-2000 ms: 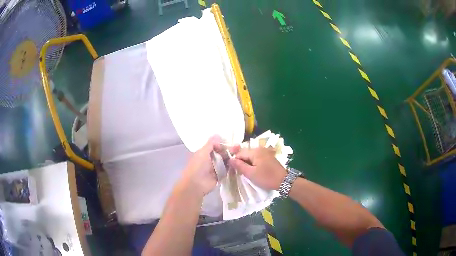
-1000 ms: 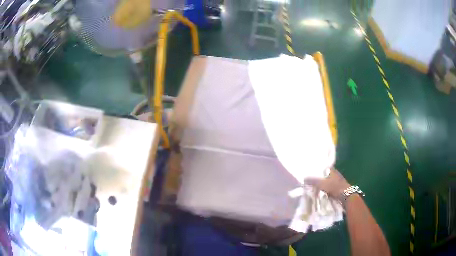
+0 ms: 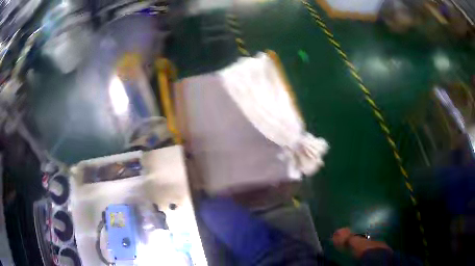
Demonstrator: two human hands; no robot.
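Observation:
The bundle of white pieces [image 3: 263, 101] lies along the right side of the cloth-covered trolley, gathered at its near end, where the bunched ends fan out over the trolley's near right corner. No hand touches it. The grey-lilac cloth cover [image 3: 219, 140] lies under it. My right hand [image 3: 345, 239] is at the lower right, small and blurred, away from the bundle, over the floor; its fingers and any held thing cannot be made out. My left hand is not in view. The picture is blurred by motion.
The cream sewing-machine table [image 3: 156, 195] stands at the lower left with a blue-headed machine [image 3: 121, 231] and a glaring lamp. Yellow trolley rails [image 3: 167, 101] rise at the trolley's left. A fan stands beyond. Yellow-black striped tape [image 3: 364, 93] crosses the green floor at the right.
My right hand has let go of the bundle's gathered end and moved down and away from it. My left hand left the picture earlier. The view has swung, bringing more of the machine table into sight.

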